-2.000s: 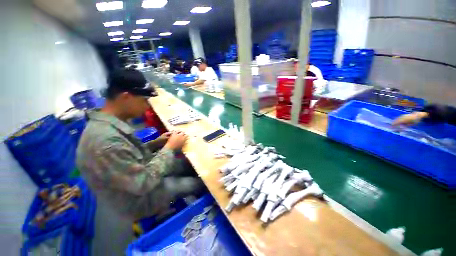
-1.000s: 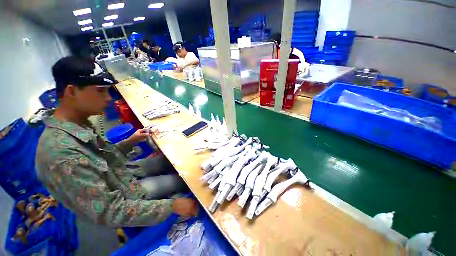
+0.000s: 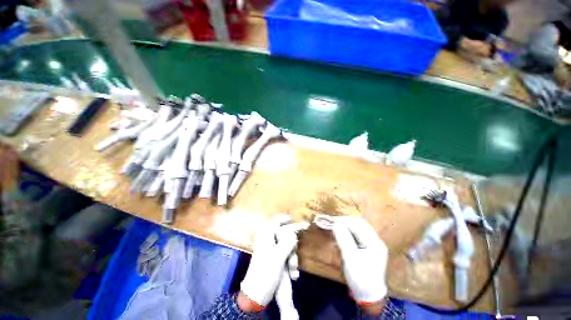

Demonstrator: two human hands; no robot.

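Observation:
My left hand (image 3: 273,261), in a white knit glove with a reddish cuff edge, holds a white curved handle (image 3: 285,299) that hangs down below the fingers, partly hidden. My right hand (image 3: 361,255), also gloved, is at the bench edge with a small pale ring or oval insert (image 3: 324,222) at its fingertips. The two hands are a short gap apart. A pile of white handles with grey ends (image 3: 181,147) lies to the left. Another handle (image 3: 462,247) lies on the right of the tan bench (image 3: 300,181).
Nozzle bottles (image 3: 401,153) stand at the green belt's edge (image 3: 250,81). A black phone (image 3: 87,116) lies far left. A black cable (image 3: 501,250) curves at right. A blue parts bin (image 3: 109,284) is below left. A blue tote (image 3: 357,44) and a person's hand (image 3: 474,47) are across the belt.
The view has swung right and down from the neighbouring worker to my bench. Both my gloved hands, the handle and the insert are now in view.

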